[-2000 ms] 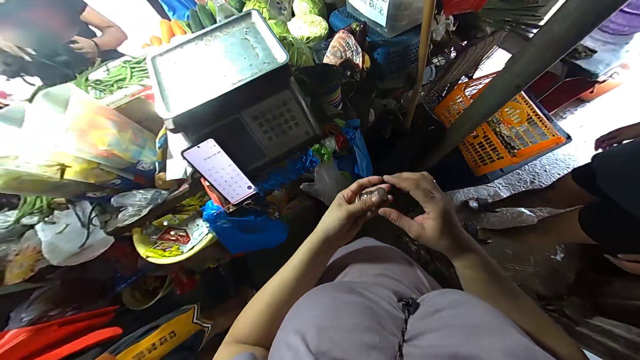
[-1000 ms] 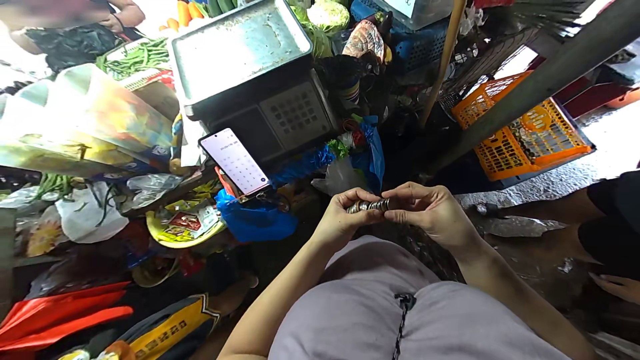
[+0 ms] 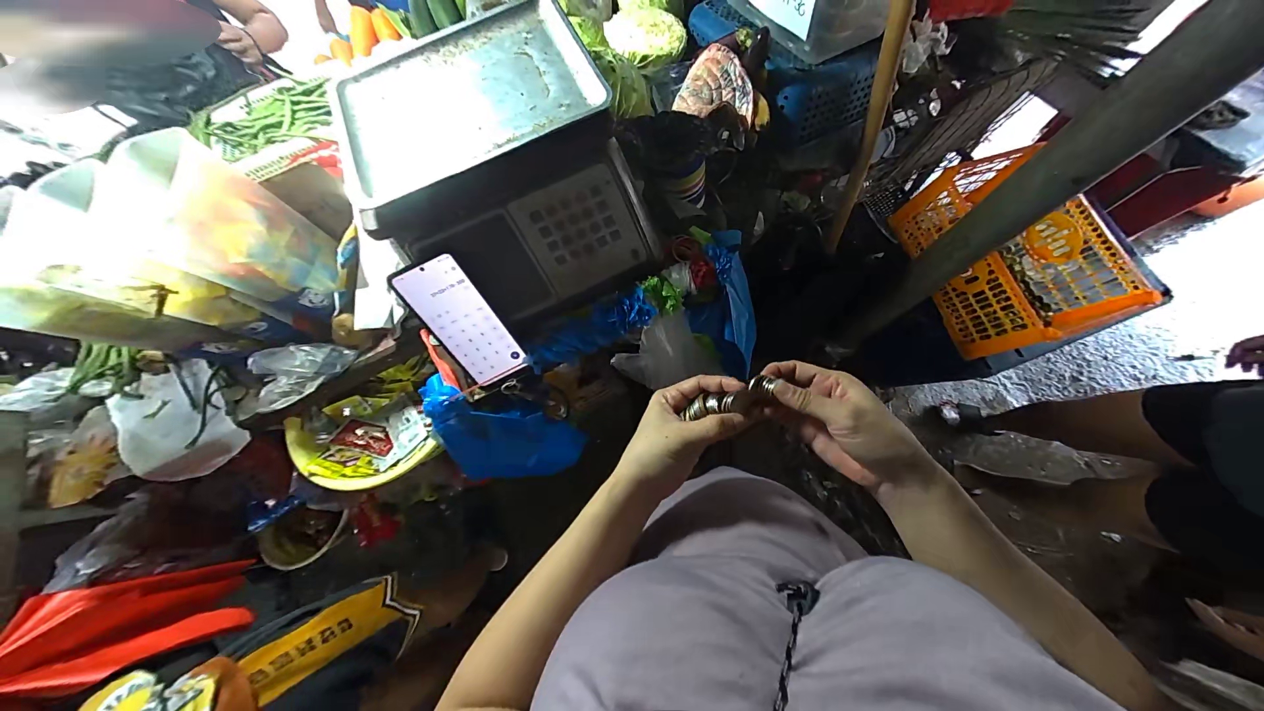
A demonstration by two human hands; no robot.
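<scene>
Several stacked coins (image 3: 713, 404) lie in a row between the thumb and fingers of my left hand (image 3: 681, 425), above my lap. My right hand (image 3: 834, 410) pinches a few more coins (image 3: 765, 386) right beside them, so the fingertips of both hands nearly meet. Up and to the left of my hands, a smartphone (image 3: 462, 321) with a calculator on its screen leans against a digital weighing scale (image 3: 583, 222) with a metal tray (image 3: 474, 84). A blue plastic bag (image 3: 504, 434) hangs under the phone.
At left are green beans (image 3: 272, 117), filled plastic bags (image 3: 168, 237) and a yellow bowl (image 3: 365, 444) of sachets. Cabbage (image 3: 644, 35) sits behind the scale. A wooden pole (image 3: 869, 128), a grey post (image 3: 1027, 168) and an orange crate (image 3: 1027, 257) stand at right. Other people are at upper left and right.
The coins in my left hand are now spread in a row, and my right hand holds some of them. The fingers have shifted slightly; the view has moved a little.
</scene>
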